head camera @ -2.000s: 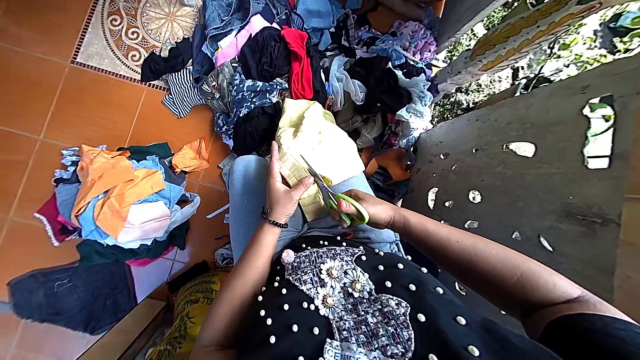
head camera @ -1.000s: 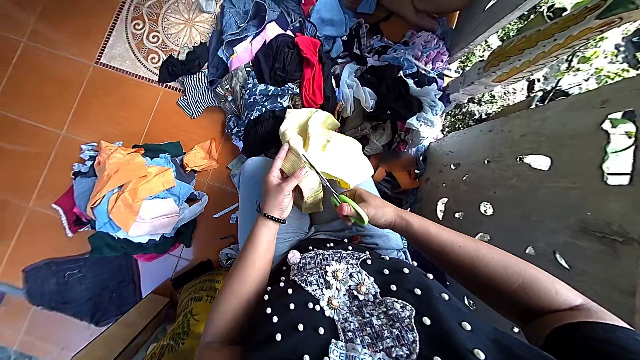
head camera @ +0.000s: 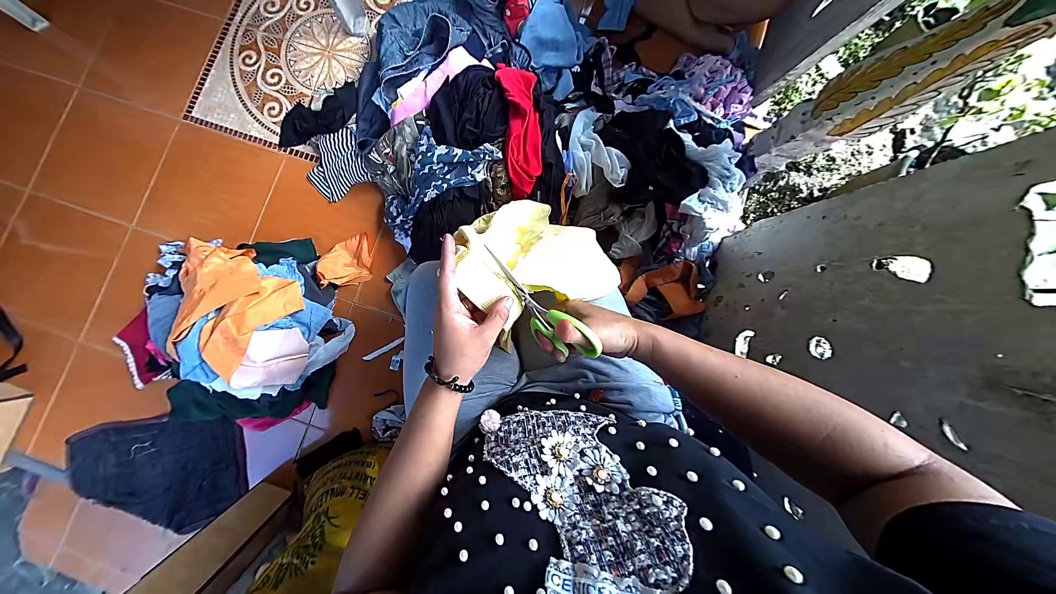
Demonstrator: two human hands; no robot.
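Observation:
A pale yellow cloth (head camera: 569, 256) lies over my knees, its ribbed part raised at the left. My left hand (head camera: 469, 334) pinches that ribbed part between thumb and fingers; a dark beaded bracelet circles the wrist. My right hand (head camera: 590, 330) has its fingers in the green handles of a pair of scissors (head camera: 528, 299). The scissors' metal blades point up and left across the yellow cloth, close to my left fingers. Whether the blades are cutting into the fabric cannot be told.
A large heap of mixed clothes (head camera: 520, 124) lies beyond my knees. On the tiled floor at left sits a smaller pile of folded cloths (head camera: 247, 322), with a dark cloth (head camera: 157, 466) below it. A yellow printed sack (head camera: 330, 520) stands beside me; a grey wall (head camera: 874, 330) rises at right.
The yellow cloth has shifted in my left hand, its ribbed part now spread toward the scissors. My right hand still holds the scissors against the cloth.

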